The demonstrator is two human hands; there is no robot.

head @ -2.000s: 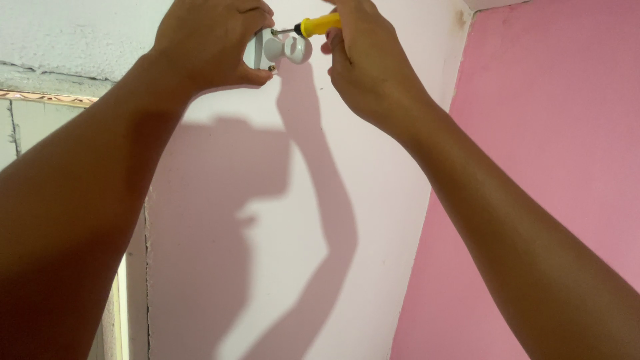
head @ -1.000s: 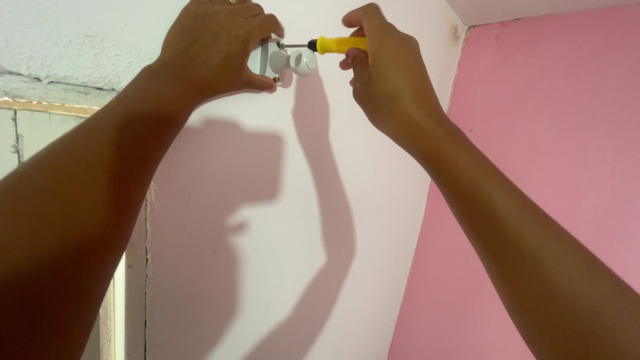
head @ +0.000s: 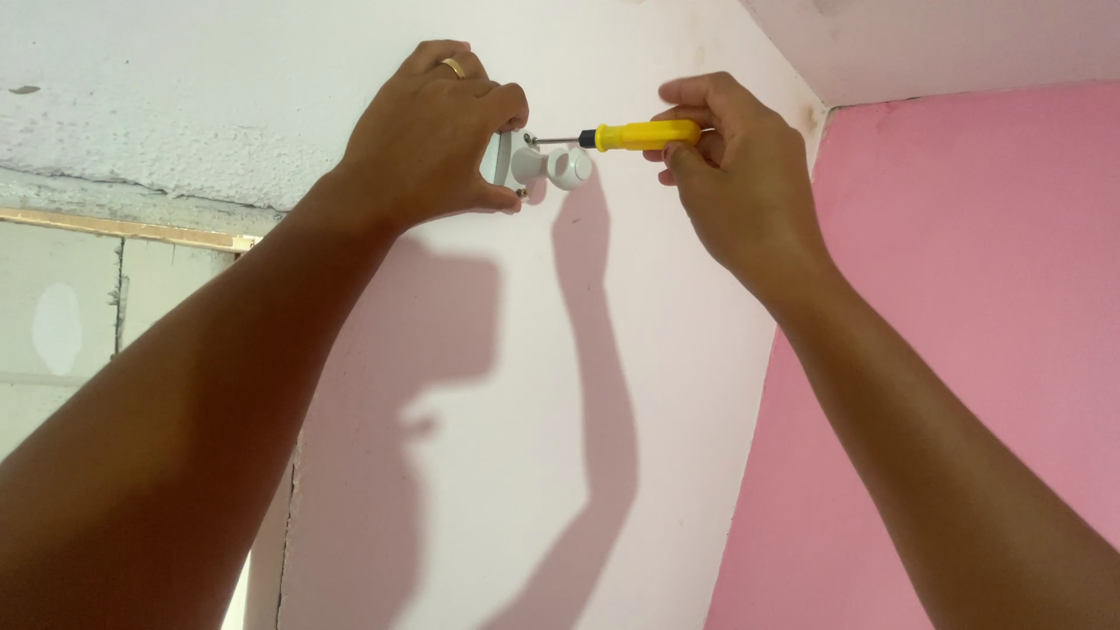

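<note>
A white plastic wall bracket [head: 528,164] with a round swivel joint lies against the pale wall, high up. My left hand [head: 437,144], wearing a gold ring, grips its plate between the fingers above and the thumb below. One screw [head: 529,138] shows at the plate's top and another [head: 521,193] at its lower edge, beside the thumb. My right hand [head: 744,166] holds a screwdriver [head: 646,135] by its yellow handle, thumb below and fingers partly spread. The shaft is about level, its tip at the upper screw. Whether the tip sits in the screw head cannot be told.
A pink wall [head: 945,350] meets the pale wall at a corner on the right, under the ceiling [head: 945,44]. At the lower left are a wooden frame strip [head: 131,229] and pale boards [head: 52,289]. Shadows of a head and an arm fall across the pale wall.
The fingers of my right hand have shifted on the screwdriver handle and are more spread now. My left hand stays at the bracket, and the screwdriver tip remains near the upper screw.
</note>
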